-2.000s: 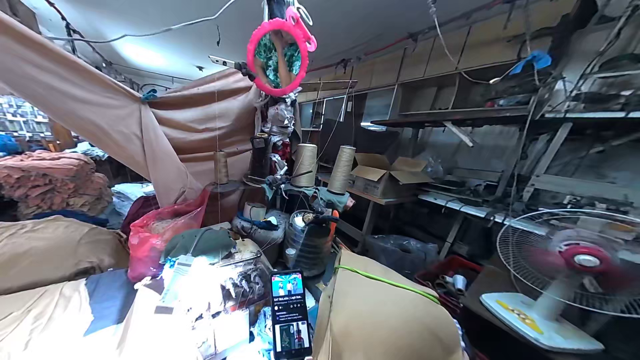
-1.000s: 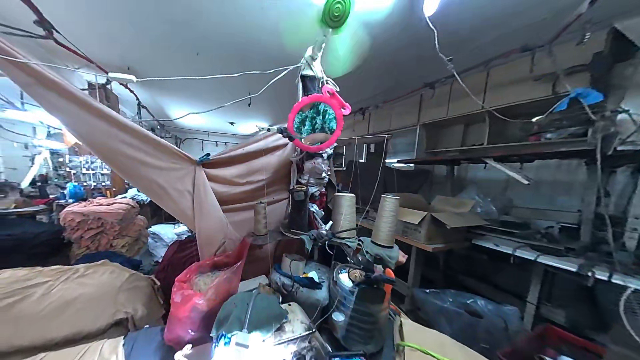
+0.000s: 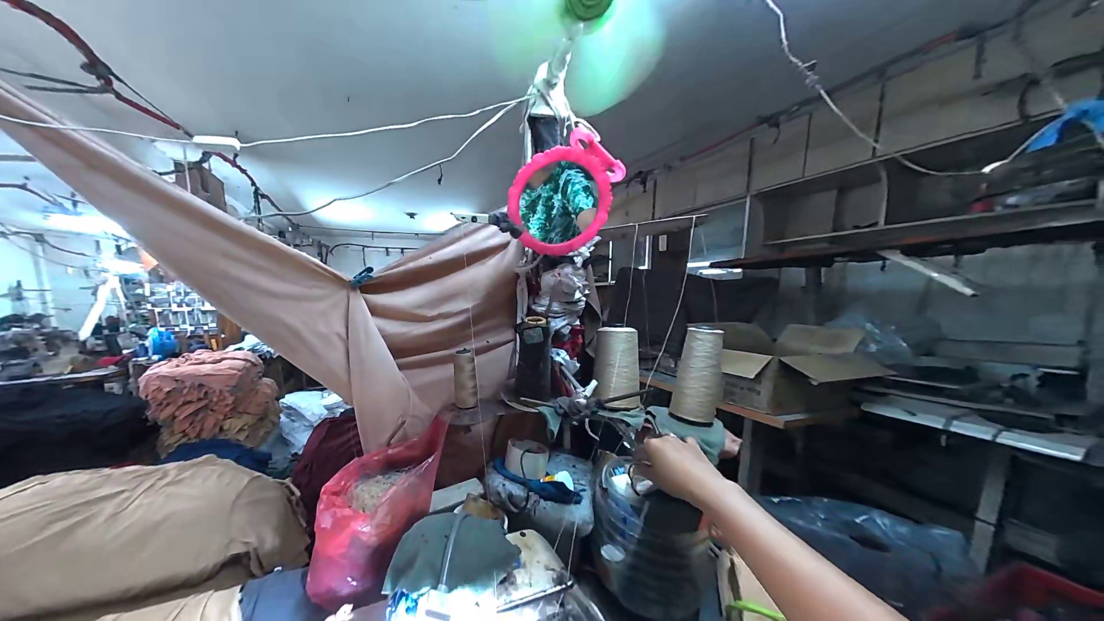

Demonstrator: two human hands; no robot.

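Observation:
My right hand [image 3: 677, 466] reaches in from the lower right to the top of a clear plastic container [image 3: 617, 539], just below two large cones of beige thread [image 3: 616, 366]. Its fingers are bent around something dark and small that I cannot make out. A green-grey cloth [image 3: 703, 438] lies behind the hand. At the bottom centre, a sewing machine [image 3: 539, 578] is partly covered by a dark green cloth [image 3: 448, 552]. To its left stands a red plastic bag [image 3: 366, 526] with thread scraps. My left hand is not clearly visible.
A pink-framed mirror [image 3: 561, 200] hangs above the thread cones. A beige cloth sheet [image 3: 431, 310] hangs at the left, behind folded brown fabric [image 3: 155, 517]. An open cardboard box [image 3: 789, 371] stands on a table at the right, below shelves. A green fan [image 3: 589, 7] spins overhead.
My right hand and forearm have come into view at the clear container. The view has tilted up since the oldest frame; the phone and the white fan seen there are out of view.

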